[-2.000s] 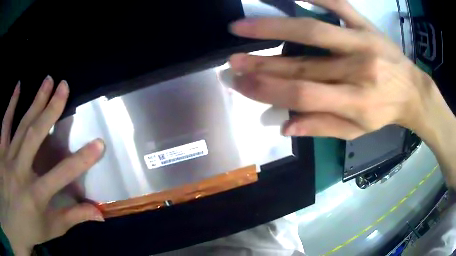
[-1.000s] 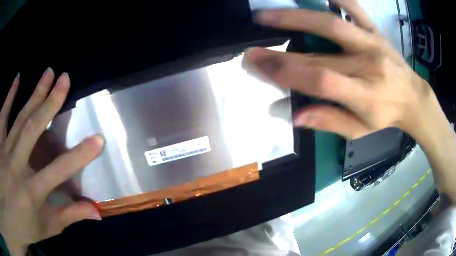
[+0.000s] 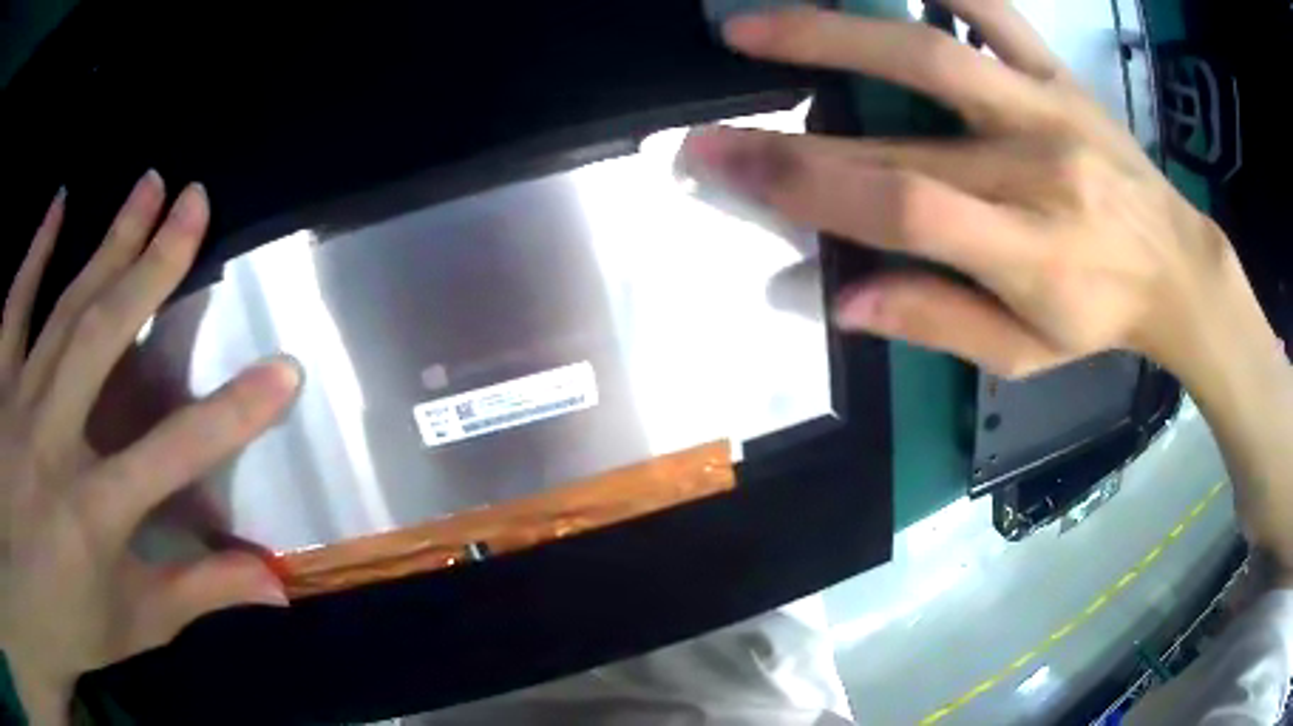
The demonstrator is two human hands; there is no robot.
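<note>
The LCD panel (image 3: pixel 468 305) lies silver back up, slightly tilted in view, on a black sheet (image 3: pixel 681 567). A barcode label (image 3: pixel 508 403) is on its back. A copper-coloured foil strip (image 3: pixel 596 508) runs along its near edge, and black edge tape (image 3: pixel 482 177) along its far edge. My left hand (image 3: pixel 128 440) rests spread on the panel's left end, index finger on the silver and thumb at the foil's left end. My right hand (image 3: pixel 978 199) is over the far right corner, fingers apart, one fingertip at the edge tape; whether it touches is unclear.
A grey plate-like unit with a black edge (image 3: pixel 1056 419) is right of the green mat (image 3: pixel 929 440). A yellow line (image 3: pixel 1078 603) crosses the pale floor at the lower right. A pale smock (image 3: pixel 709 674) shows at the bottom edge.
My right hand has shifted slightly, its fingertips moving a little right along the far edge from their earlier place. The panel sits slightly higher in view. My left hand keeps its place on the panel.
</note>
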